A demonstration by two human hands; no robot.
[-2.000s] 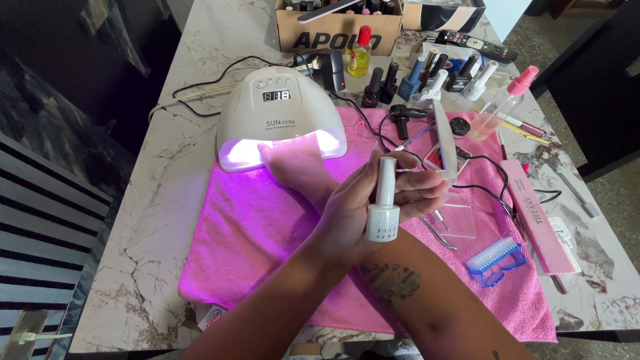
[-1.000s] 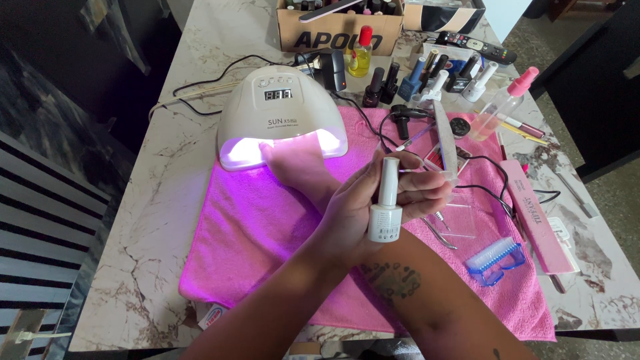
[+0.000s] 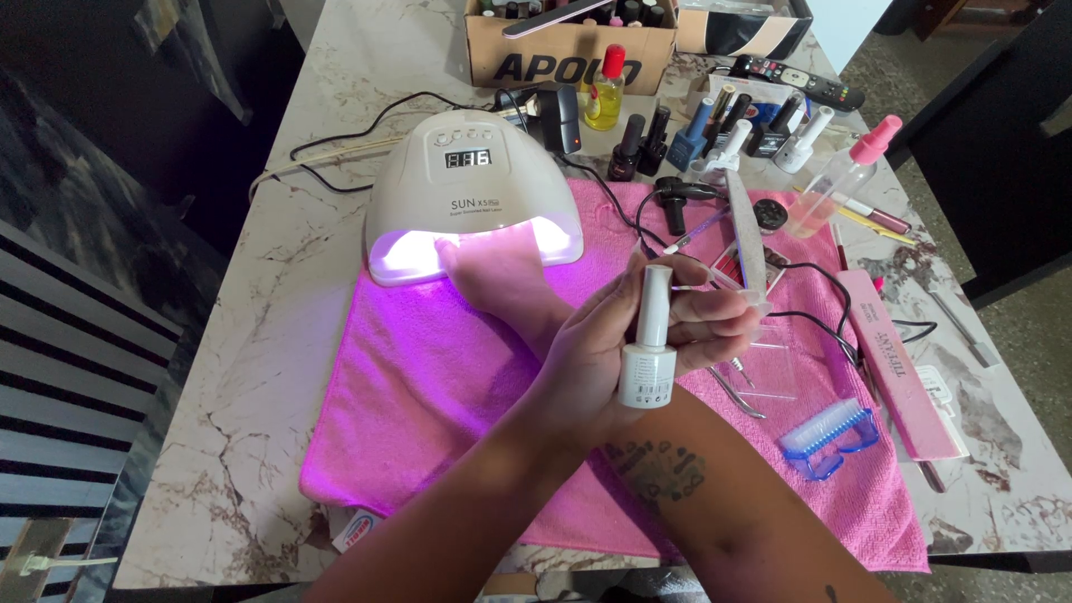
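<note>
My left hand [image 3: 607, 327] is palm up and holds a capped white nail polish bottle [image 3: 648, 368] nearly upright against the palm, its fingers loosely curled. Its forearm crosses over my right forearm, which has a tattoo. Under the front opening of a white nail lamp [image 3: 473, 188] is my right hand [image 3: 494, 272], the fingers hidden inside and the thumb at the left. White-violet light shines from the lamp, and its display is lit. A pink towel [image 3: 402, 402] lies beneath both arms. Just beyond my left fingertips, a grey nail file [image 3: 747, 230] stands out at a slant.
Several polish bottles [image 3: 688, 138] stand behind the towel, near a yellow liquid bottle [image 3: 605, 96] and a cardboard box [image 3: 569, 59]. To the right are a pink-capped spray bottle [image 3: 837, 180], a blue nail brush [image 3: 825, 435] and a pink buffer block [image 3: 900, 368]. Black cables cross the towel.
</note>
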